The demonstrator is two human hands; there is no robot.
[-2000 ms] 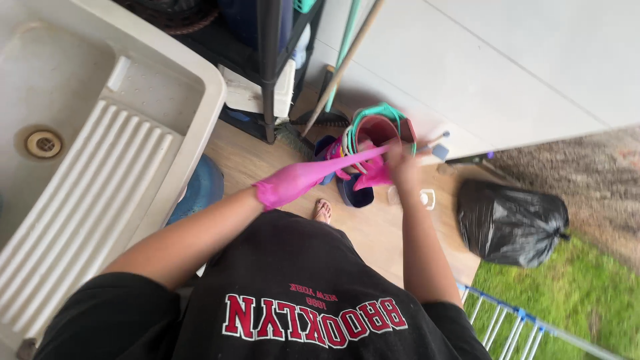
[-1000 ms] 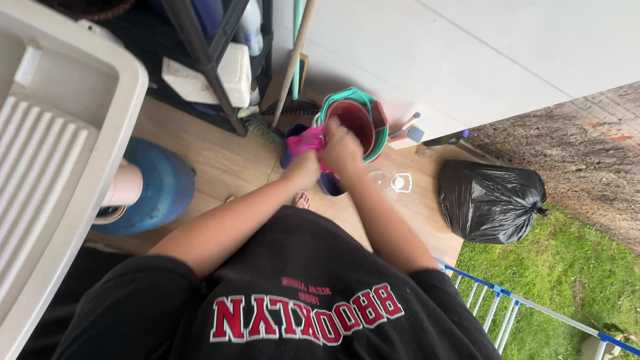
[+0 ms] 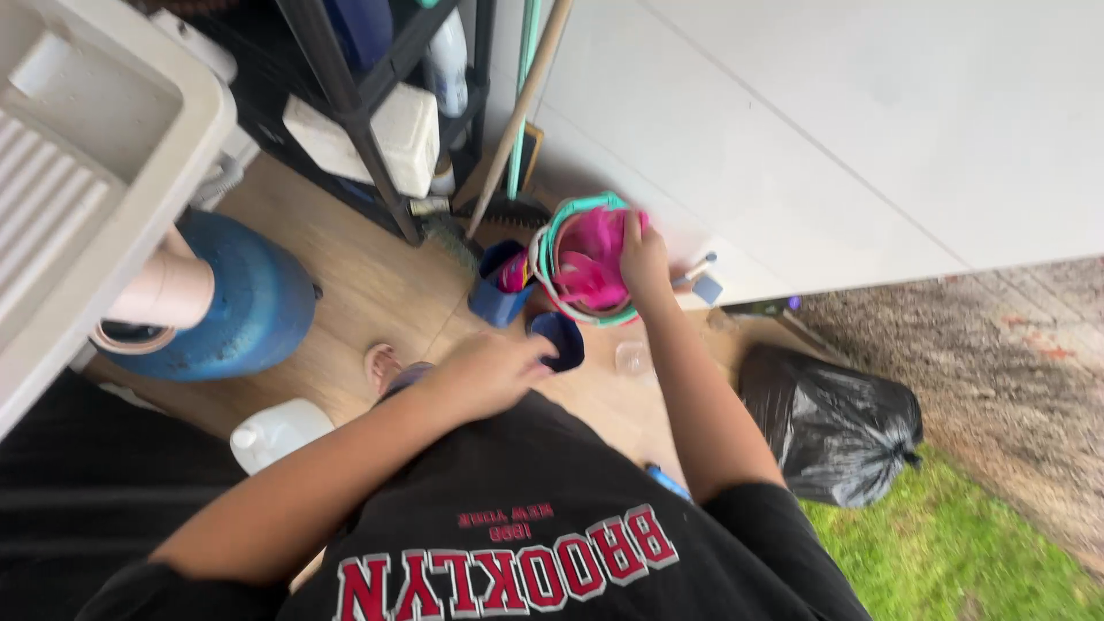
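My right hand (image 3: 645,263) is at the right rim of the nested buckets (image 3: 549,259), pinching bright pink rubber gloves (image 3: 595,259). The gloves hang crumpled and blurred within the bucket opening. Bare and holding nothing, my left hand (image 3: 496,371) is below and to the left, its blurred fingers loosely apart near a dark blue container (image 3: 559,341). A blue container (image 3: 498,302) with a pink package (image 3: 515,272) in it stands just left of the buckets.
A black shelf rack (image 3: 379,155), a wooden pole (image 3: 522,116) and a white wall surround the buckets. At left are a utility sink (image 3: 203,112), blue gas cylinder (image 3: 250,297) and white jug (image 3: 280,431). A black garbage bag (image 3: 832,423) lies right, and a small clear container (image 3: 632,356) is nearer.
Two seconds ago my left hand wore a pink glove, which my right hand was pulling. Now that hand is bare and apart from my right, which has the gloves at the buckets.
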